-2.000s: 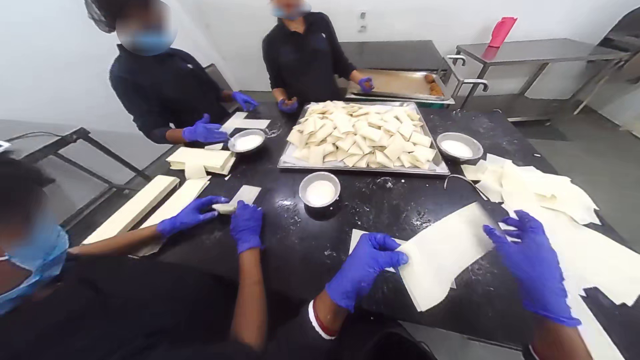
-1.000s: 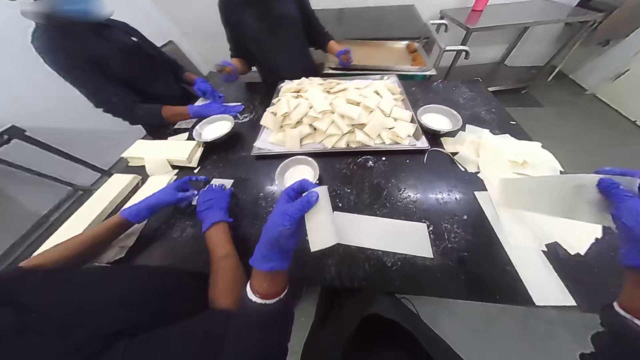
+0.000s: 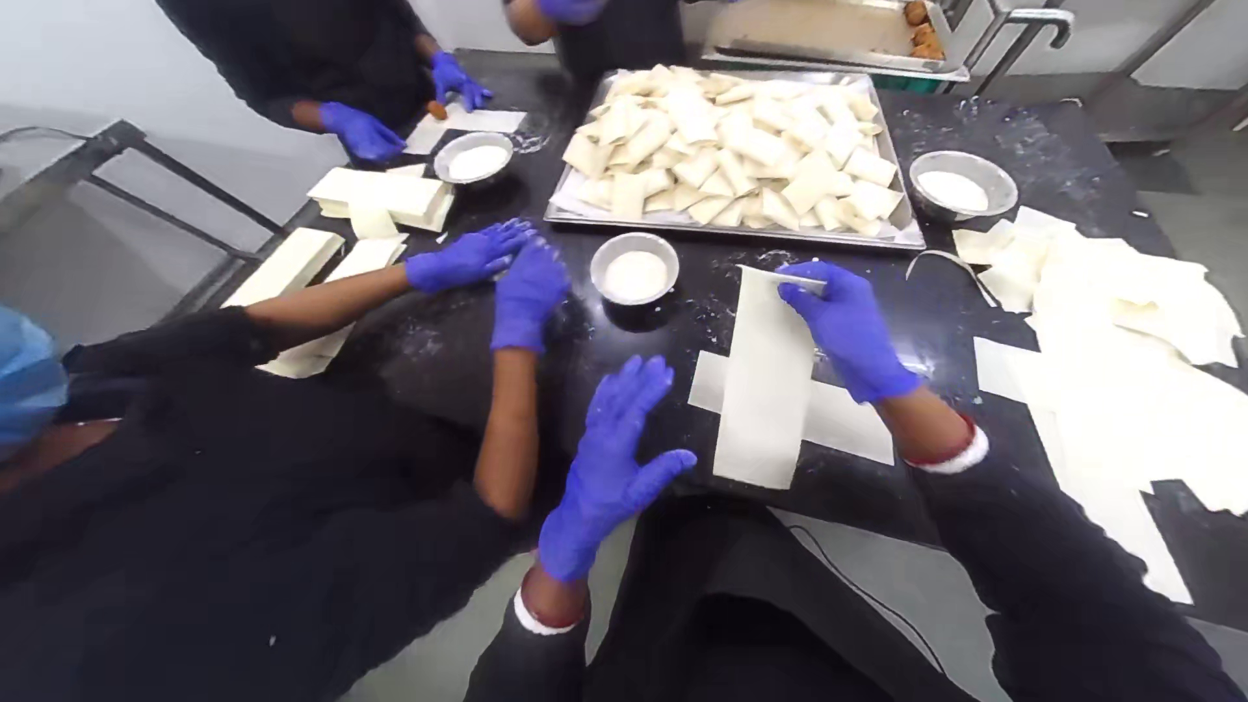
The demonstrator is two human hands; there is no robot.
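Observation:
Both my hands wear blue gloves. My right hand (image 3: 843, 327) grips the far end of a pale dough strip (image 3: 765, 390), which lies lengthwise across another dough strip (image 3: 850, 421) on the black table. My left hand (image 3: 616, 463) holds nothing, its fingers apart and the thumb spread, left of the strips near the table's front edge. A metal bowl of white paste or powder (image 3: 635, 271) stands beyond my left hand. Loose dough sheets (image 3: 1121, 331) lie in an overlapping pile at the right.
A metal tray (image 3: 726, 230) heaped with folded dough pieces stands at the back, with a second bowl (image 3: 960, 185) right of it. A co-worker's gloved hands (image 3: 522, 278) are close on the left, near stacked dough strips (image 3: 380, 195). Another co-worker's hands (image 3: 361, 132) work farther back.
My right hand has come from the sheets at the right to the crossed strips. My left hand, holding a strip one second ago, has let go and is nearer the front edge.

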